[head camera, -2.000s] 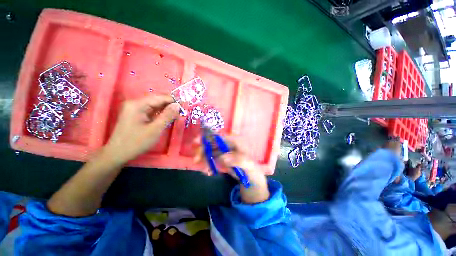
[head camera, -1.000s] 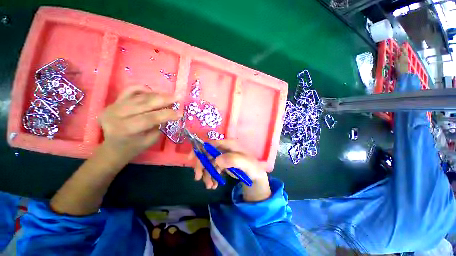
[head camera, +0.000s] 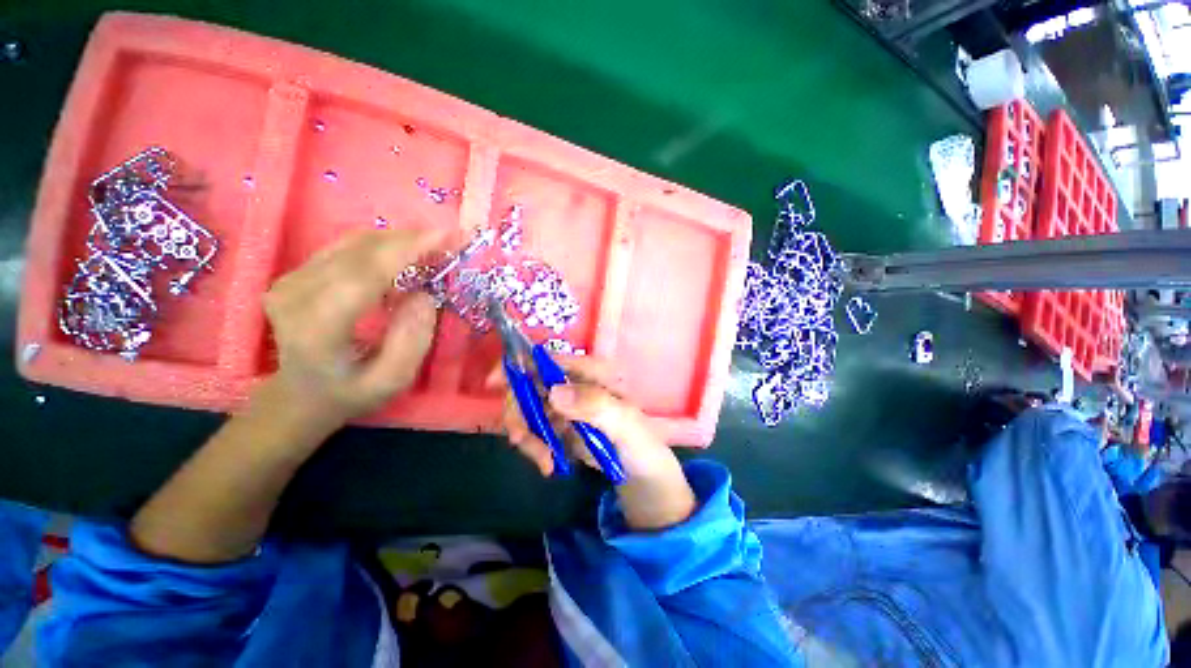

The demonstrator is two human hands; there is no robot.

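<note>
My left hand holds a small silver frame with parts between thumb and fingers over the divider before the third compartment; the frame is partly blurred. My right hand grips blue-handled nippers, handles apart, their silver jaws close beside the frame; contact cannot be told. Small shiny parts are heaped in the third compartment of the salmon-red tray, and a few lie scattered in the second. Silver frames with parts lie tangled in the far-left compartment.
Bare silver loops are heaped on the green bench right of the tray. A grey metal bar runs beyond them from the right. Red multi-pocket trays stand at the far right. A person's blue sleeve is at lower right.
The held frame has risen and turned beside the part heap. The nippers have shifted slightly left and stand steeper. The neighbour's arm has drawn back from the red pocket trays.
</note>
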